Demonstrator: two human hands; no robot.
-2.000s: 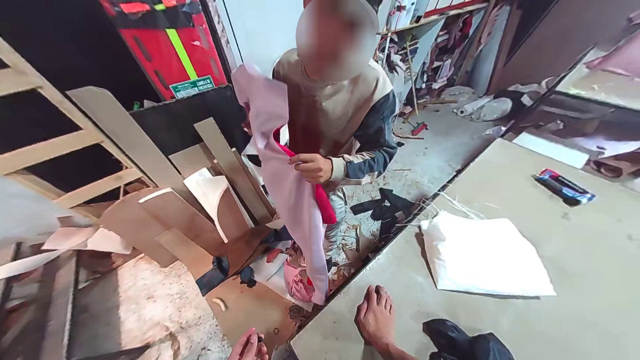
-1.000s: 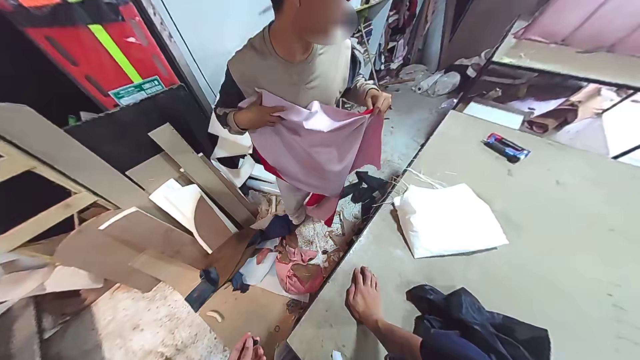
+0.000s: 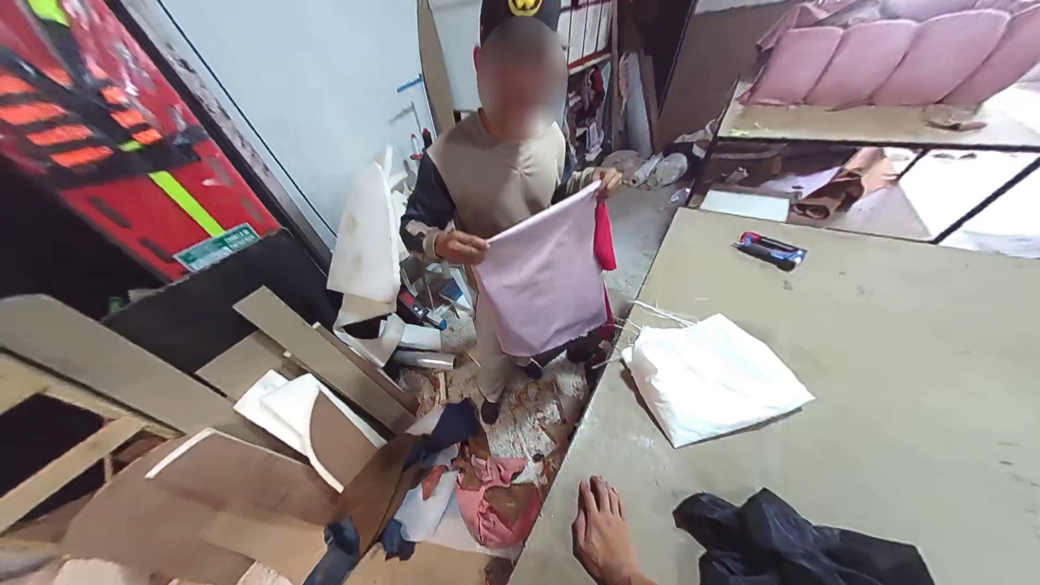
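Note:
My right hand (image 3: 602,528) rests palm down on the near left edge of the worktable (image 3: 910,349), holding nothing. Just to its right lies crumpled black fabric (image 3: 788,540). Farther up the tabletop are a folded white cloth (image 3: 715,378) and a small dark blue and red object (image 3: 770,250), perhaps a marker or cutter. My left hand is out of view. Across the table's left edge, another person stands holding up a pale pink fabric piece (image 3: 544,276) with both hands; red fabric (image 3: 604,236) hangs behind it.
Board offcuts (image 3: 325,357) and a wooden frame (image 3: 73,463) lean at the left. Pink and dark scraps (image 3: 496,504) litter the floor beside the table. A pink channelled upholstered piece (image 3: 886,61) stands on another surface at the back right.
The other person has spread the pink fabric out, after it hung lengthwise. My left hand, at the bottom edge earlier, has gone out of view. My right hand stays on the table.

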